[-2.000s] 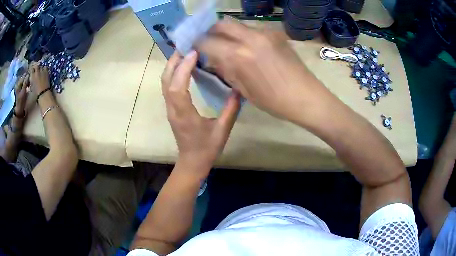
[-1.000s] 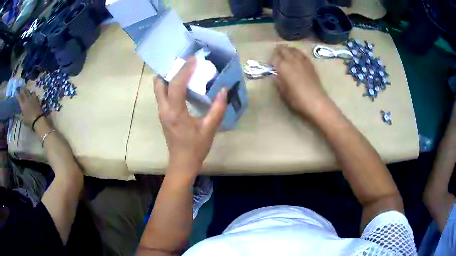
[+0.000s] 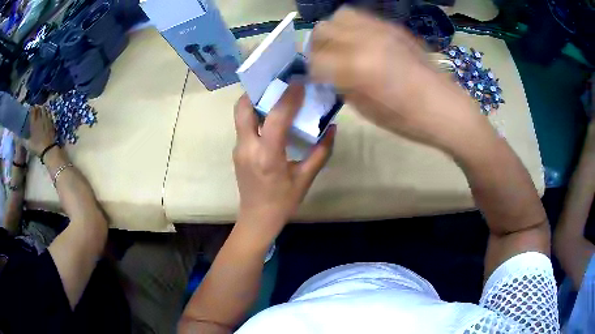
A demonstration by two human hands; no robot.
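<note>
An open retail box [image 3: 269, 62] stands tilted in front of me, its white flap up and its open end towards me. Something white and something dark show inside it. My left hand [image 3: 277, 147] grips the near side of the box, with the fingers at its opening. My right hand [image 3: 352, 55] is over the far right edge of the opening, blurred; whether it holds anything is hidden. The white cable bundle seen earlier beside the box does not show.
A second box [image 3: 203, 49] with a dark device picture stands at the back left. Dark cup-shaped parts [image 3: 430, 26] are at the back, star-shaped parts [image 3: 479, 78] at the right. Another person's arm [image 3: 75, 186], more star-shaped parts [image 3: 70, 117] and dark parts [image 3: 85, 49] are at the left.
My right hand has moved left and up from the white cable on the table to the box opening. My left hand and the box have shifted slightly right. The cable is gone from its spot.
</note>
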